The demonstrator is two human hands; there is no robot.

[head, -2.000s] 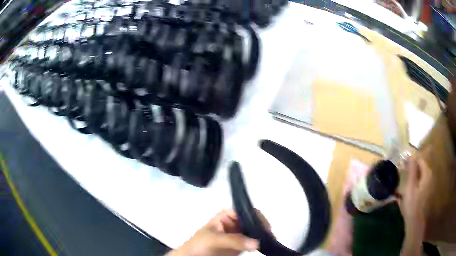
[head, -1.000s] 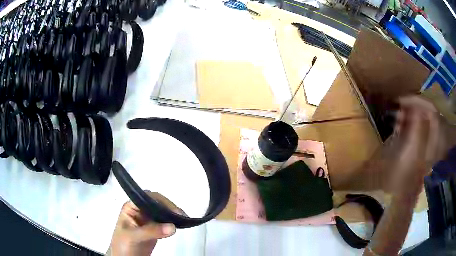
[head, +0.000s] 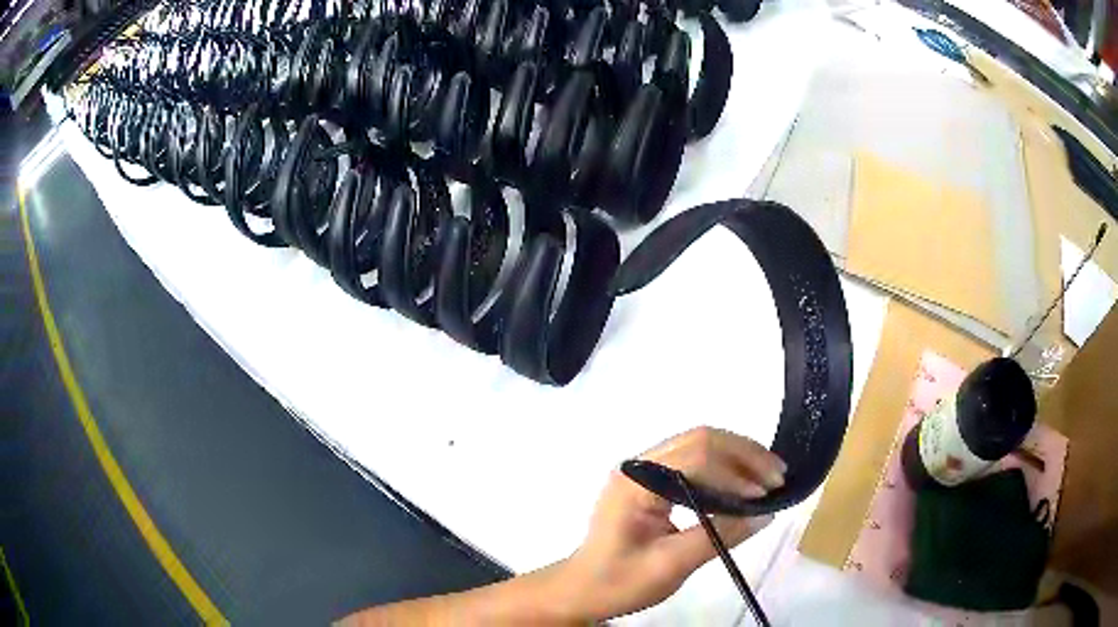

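Observation:
My left hand (head: 668,533) holds a wide black headband (head: 824,355) near one end. The hoop's speckled inner lining shows, and its other end is beside the nearest row of hoops. A thin dark stick (head: 726,557) rises from the bottom edge, its upper end at the held tip of the headband; whether it touches is hard to tell. My right hand is out of the picture. A jar (head: 956,441) with a black top and white label stands on a pink sheet (head: 877,521), beside a dark green cloth (head: 977,539).
Long rows of black headbands (head: 405,233) fill the left and far side of the white-covered table (head: 405,429). Grey sheets (head: 809,147) with a tan card (head: 926,233) lie beyond the held headband. A second stick (head: 1067,288) leans behind the jar. A brown box is cut off at right.
The view has swung left from one second ago. The headband is turned to show its lining. The thin stick now appears at its tip. My right hand has gone out of view.

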